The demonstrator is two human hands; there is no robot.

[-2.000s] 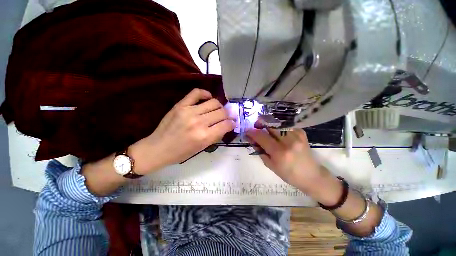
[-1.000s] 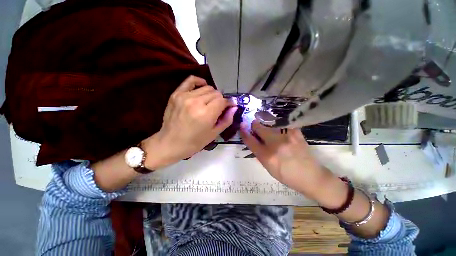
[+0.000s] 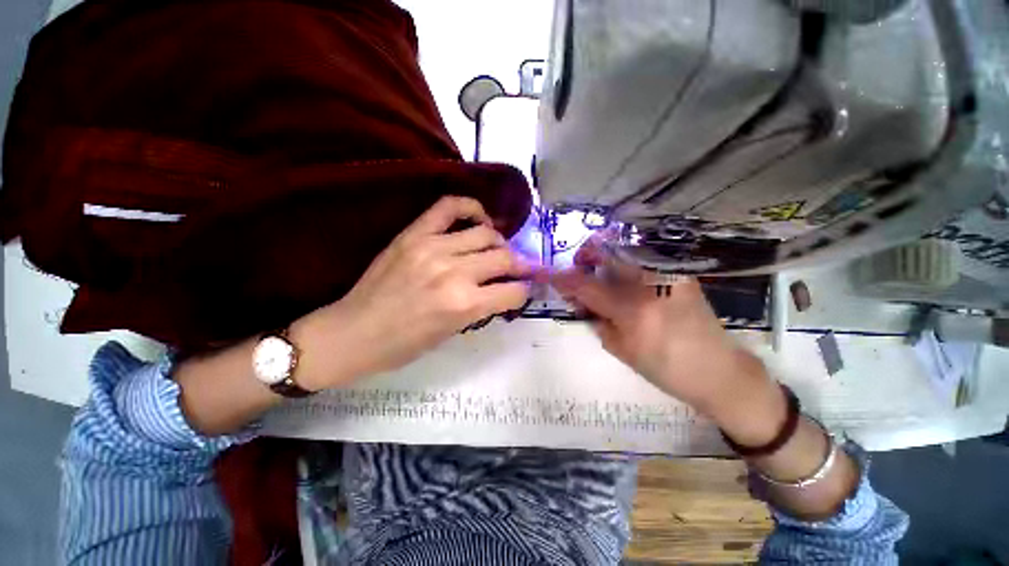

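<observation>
The dark red garment lies on the left of the white table, with a short white strip on it. My left hand rests on its right edge, thumb and fingers pinched near the needle area; the cloth between the fingertips is mostly hidden. My right hand is just right of the needle area, fingertips close to those of my left hand. What it holds, if anything, cannot be made out. The needle area glows purple-white under the white sewing machine head.
A black phone lies behind my right hand. A small dark flat piece lies to its right. A printed scale runs along the table's front edge. A wooden board and more red cloth show below.
The view has shifted, and the machine head appears further right. The garment's right edge now shows rounded beside the needle area. The dark red piece at my left fingertips no longer shows clearly.
</observation>
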